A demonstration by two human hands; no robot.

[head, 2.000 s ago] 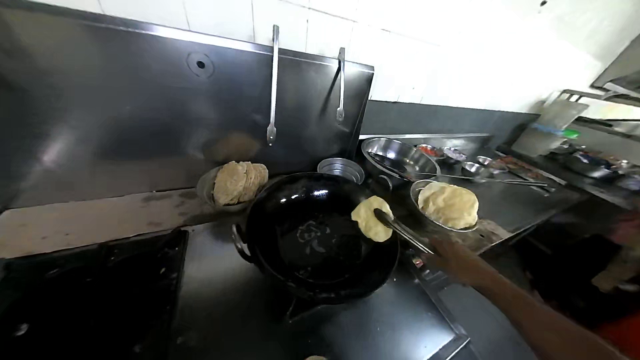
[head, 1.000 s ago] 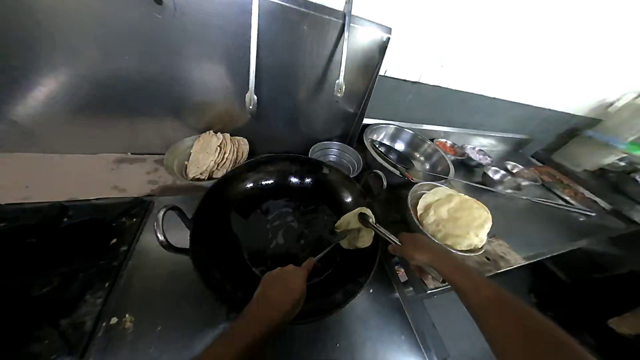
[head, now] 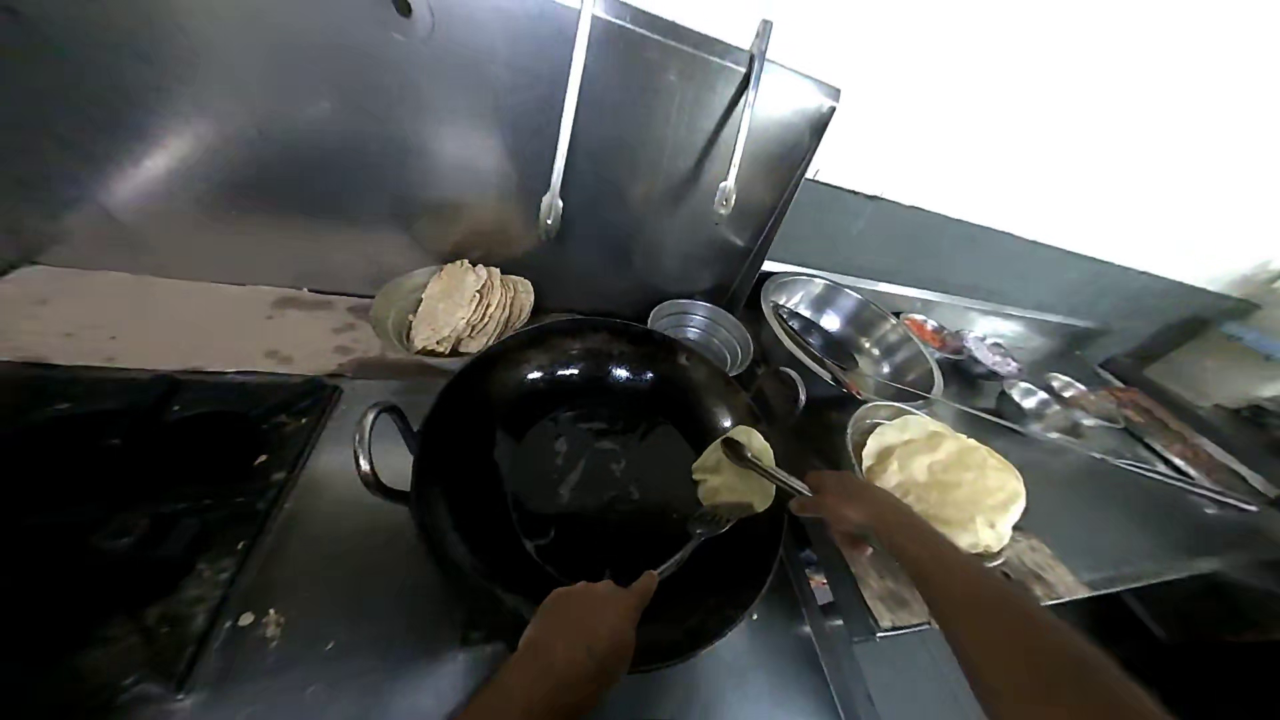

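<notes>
My right hand (head: 843,503) is shut on metal tongs (head: 775,473), whose tip rests on a round, pale yellow flatbread (head: 737,477). The bread lies against the right inner wall of a large black wok (head: 600,362) with dark liquid, apparently oil (head: 560,500), at its bottom. Over the wok's near edge, my left hand (head: 588,625) grips a metal fork (head: 685,548); its tines touch the lower edge of the bread. A steel bowl (head: 862,425) right of the wok holds several more pale yellow flatbreads (head: 940,482).
Behind the wok stand a bowl (head: 393,305) of stacked brown flatbreads (head: 468,308) and nested round tins (head: 703,333). A wide steel basin (head: 860,335) with a dark utensil and small bowls (head: 935,335) is at the right. A black stove top (head: 130,520) lies left; long utensils hang behind.
My left hand has come into view with the fork since the first frame. The bread, bunched up one second ago, now lies flatter and more spread out against the wok's wall.
</notes>
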